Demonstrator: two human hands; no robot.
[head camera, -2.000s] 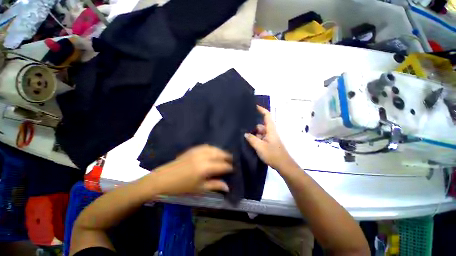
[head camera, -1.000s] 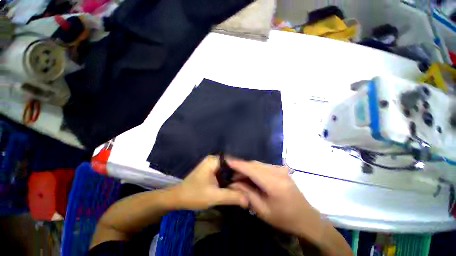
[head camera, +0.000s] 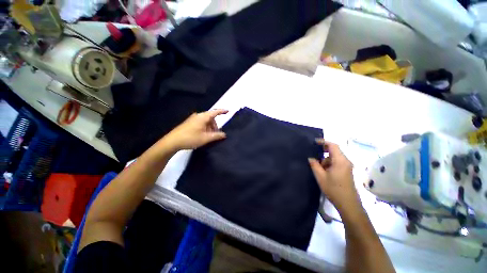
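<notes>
A black cut piece (head camera: 256, 170) lies flat on the white machine table (head camera: 288, 85), its lower edge near the table's front edge. My left hand (head camera: 200, 129) is at its upper left edge, thumb and fingers apart, fingertips touching or just over the cloth. My right hand (head camera: 332, 166) is at its right edge, with the edge between thumb and fingers. The white sewing machine head (head camera: 427, 170) with a blue stripe stands to the right of my right hand.
Large black garment panels (head camera: 203, 64) are draped at upper left. An older cream machine (head camera: 93, 66) and orange-handled scissors (head camera: 68, 112) are at far left. Below are a blue crate (head camera: 195, 248) and a red stool (head camera: 69, 197). Yellow and black scraps (head camera: 379, 69) lie in a trough behind.
My hands have moved apart from the front edge, up to the cloth's two sides. The small dark bit between them is no longer seen. The cloth lies nearer the front edge; the view has shifted.
</notes>
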